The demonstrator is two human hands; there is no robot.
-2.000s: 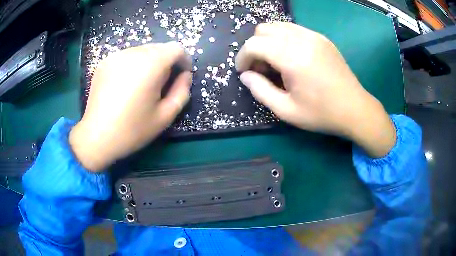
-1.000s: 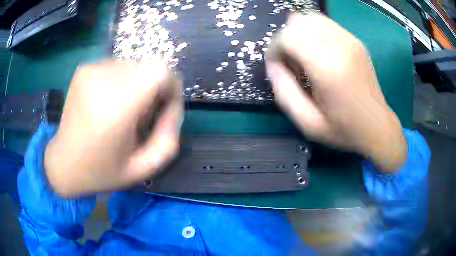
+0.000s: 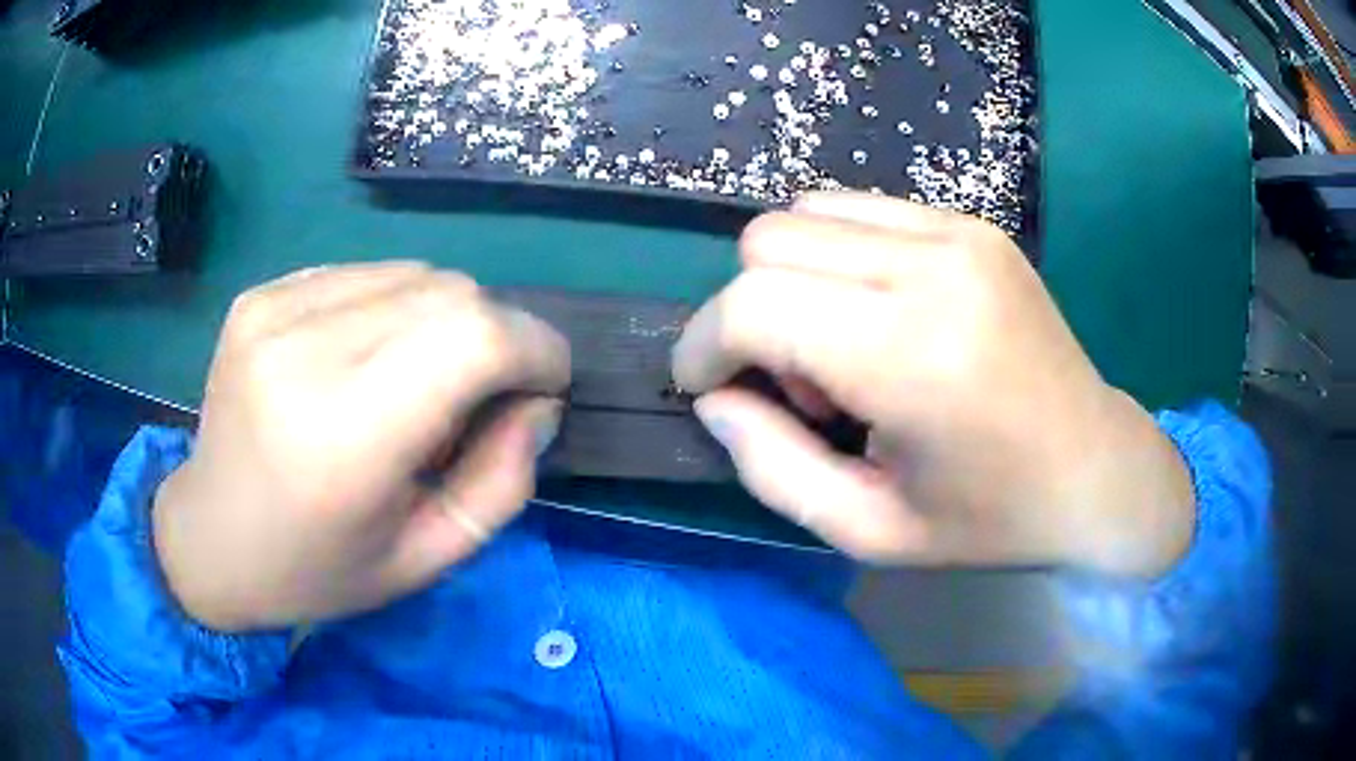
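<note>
The black housing (image 3: 632,335) lies on the green mat at the near edge, its two ends covered by my hands. My left hand (image 3: 365,431) is over its left part, thumb and fingertips close together; whether it holds a fastener cannot be seen. My right hand (image 3: 922,387) is over its middle and right part, thumb and fingertip close together near a hole in the middle row. Any small piece between them is too small to tell. Shiny loose fasteners (image 3: 796,112) lie scattered in the black tray (image 3: 558,195) beyond the housing.
A stack of black housings (image 3: 89,223) sits at the left on the green mat (image 3: 283,193). Another dark block (image 3: 112,18) is cut off at the upper left. Metal rails (image 3: 1242,67) with orange parts run at the upper right, with a grey bracket (image 3: 1309,193) below them.
Both hands have moved from over the tray down to the housing. The view has shifted, so the tray shows higher and farther right.
</note>
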